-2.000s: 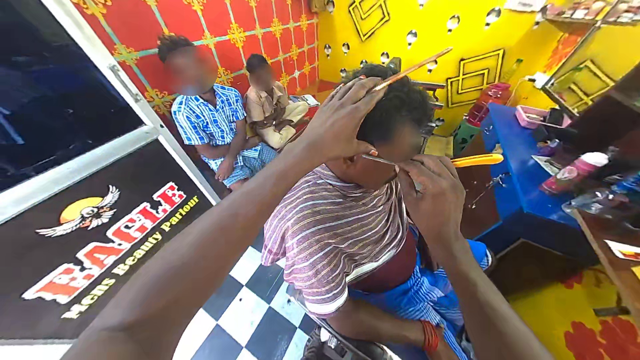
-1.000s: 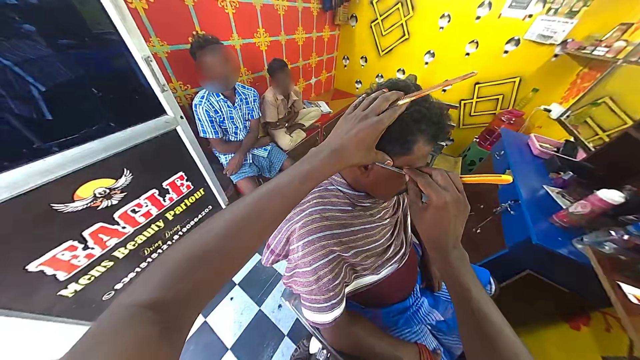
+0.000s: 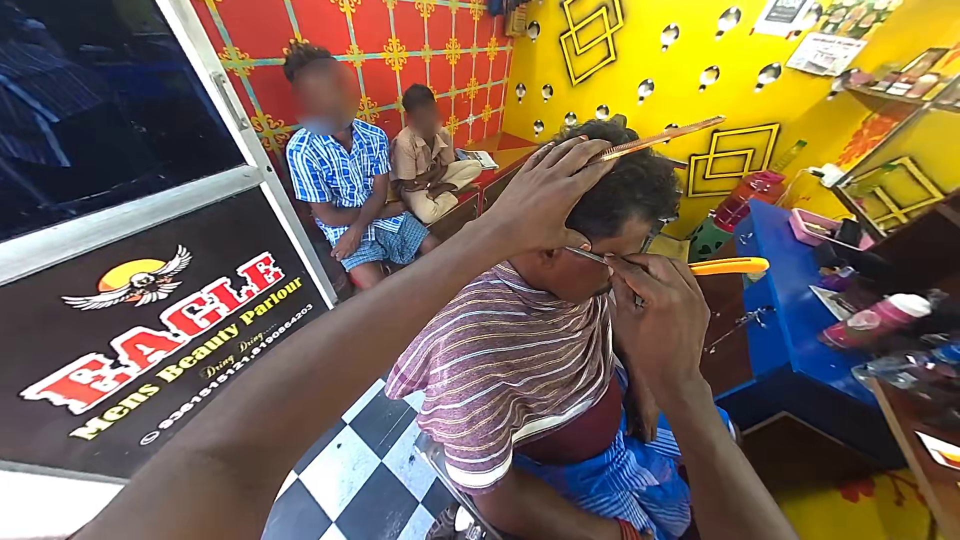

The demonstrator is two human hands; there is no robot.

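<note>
My left hand point(image 3: 551, 195) rests on the side of a seated person's head point(image 3: 626, 180), its thumb beside the ear. A brown comb point(image 3: 664, 140) is held between its fingers and sticks out over the dark hair. My right hand point(image 3: 660, 307) grips a straight razor with a yellow-orange handle point(image 3: 729, 266) that points right. The razor's thin metal blade point(image 3: 587, 255) lies against the side of the face, just in front of the ear and near my left thumb. A striped cloth point(image 3: 517, 360) is draped around the person's shoulders.
Two people point(image 3: 341, 172) sit on a bench by the red wall. A glass door point(image 3: 135, 195) stands at left. To the right, a blue counter point(image 3: 814, 300) holds a pink basket point(image 3: 814, 225) and a pink bottle point(image 3: 877, 319). A wooden shelf edge point(image 3: 915, 450) lies at lower right.
Both hands remain at the person's head, with the comb and razor still held. The view has shifted a little to the left since the earliest frame.
</note>
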